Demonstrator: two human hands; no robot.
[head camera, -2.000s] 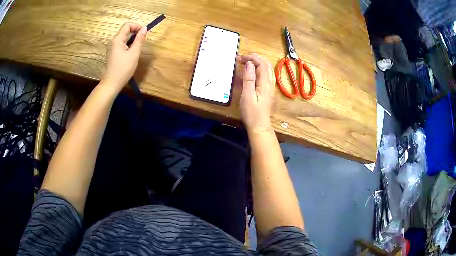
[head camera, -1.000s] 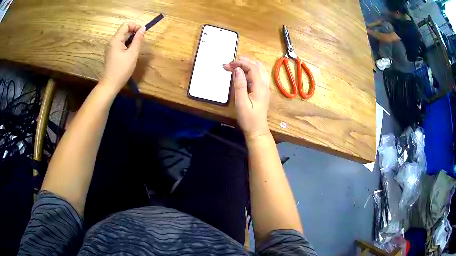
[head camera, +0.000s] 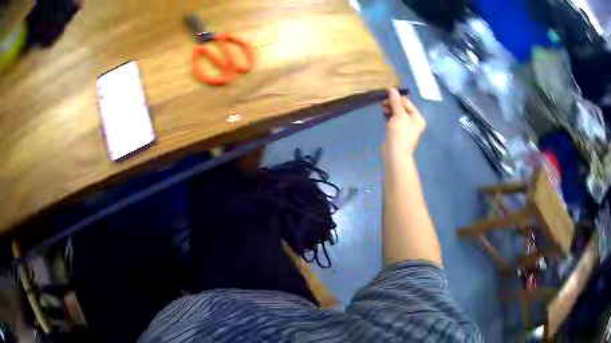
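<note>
My right hand (head camera: 402, 124) is at the table's right corner, its fingertips closed on the end of a dark fabric strip (head camera: 201, 161). The strip runs taut and diagonal along the table's front edge toward the lower left. My left hand is not in view. The smartphone (head camera: 126, 112) lies on the table with a bright white screen. The scissors (head camera: 223, 59) with orange-red handles lie to its right, slightly blurred.
A tangled dark bundle of strips (head camera: 301, 208) hangs right of my legs. A tiny white scrap (head camera: 233, 118) lies near the table edge. A wooden chair (head camera: 522, 218) stands on the right. A dark cloth (head camera: 52, 19) and a yellow ring (head camera: 10, 43) are at far left.
The view has swung right. My right hand has left the phone and moved far right, now holding a strip end. My left hand has gone out of view. The dark bundle has come into view.
</note>
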